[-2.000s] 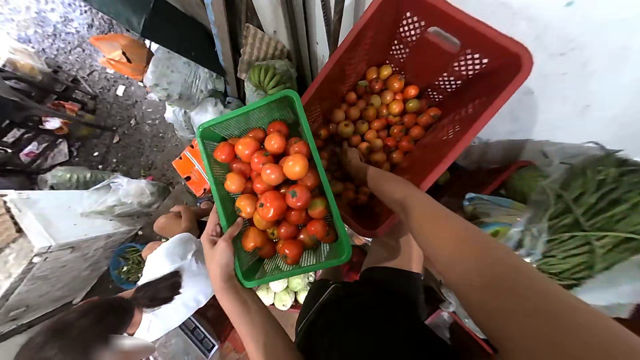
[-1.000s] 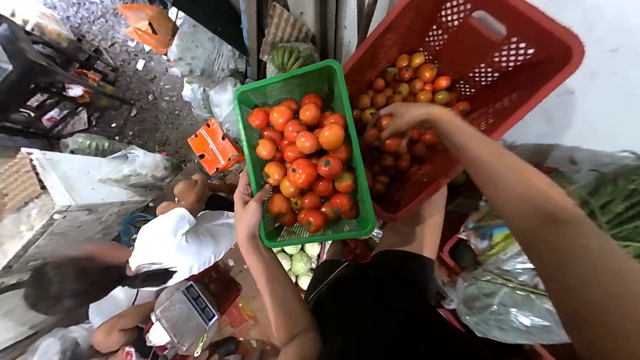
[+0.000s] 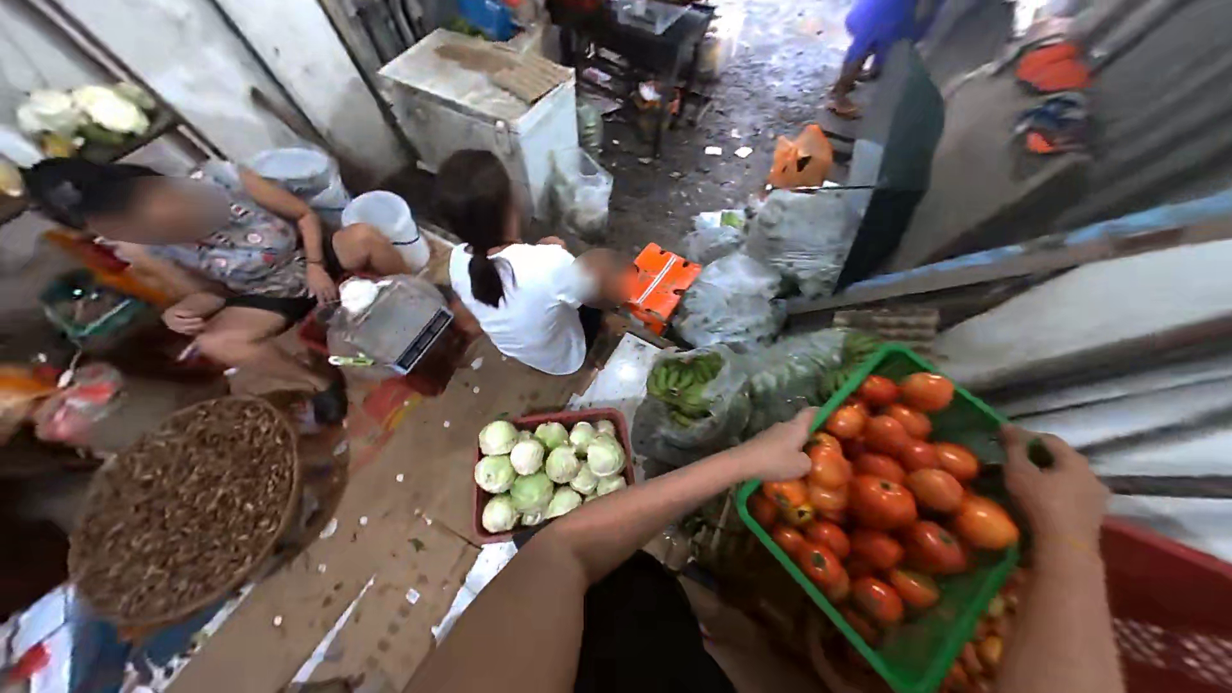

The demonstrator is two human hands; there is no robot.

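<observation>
A green plastic basket (image 3: 962,630) full of red and orange tomatoes (image 3: 881,500) is tilted at the lower right. My left hand (image 3: 784,448) grips its left rim, fingers over the edge near the tomatoes. At the opposite rim, my right hand (image 3: 1054,481) holds the basket with its fingers curled; a dark green spot shows among those fingers, too unclear to name. Below and to the right is a red plastic crate (image 3: 1155,597), largely hidden by the basket and my right forearm. Smaller orange tomatoes (image 3: 987,640) show under the basket's lower right edge.
A red crate of pale cabbages (image 3: 553,472) sits on the cardboard-covered floor. Bagged green bananas (image 3: 685,385) lie beyond it. A scale (image 3: 395,322) and a round woven basket of brown produce (image 3: 188,505) stand left. One person (image 3: 525,289) crouches ahead; another (image 3: 255,231) sits farther left.
My right hand has left the tomatoes in the red crate and now holds the green basket's right rim. My left hand still holds the basket. The view has swung widely to the left.
</observation>
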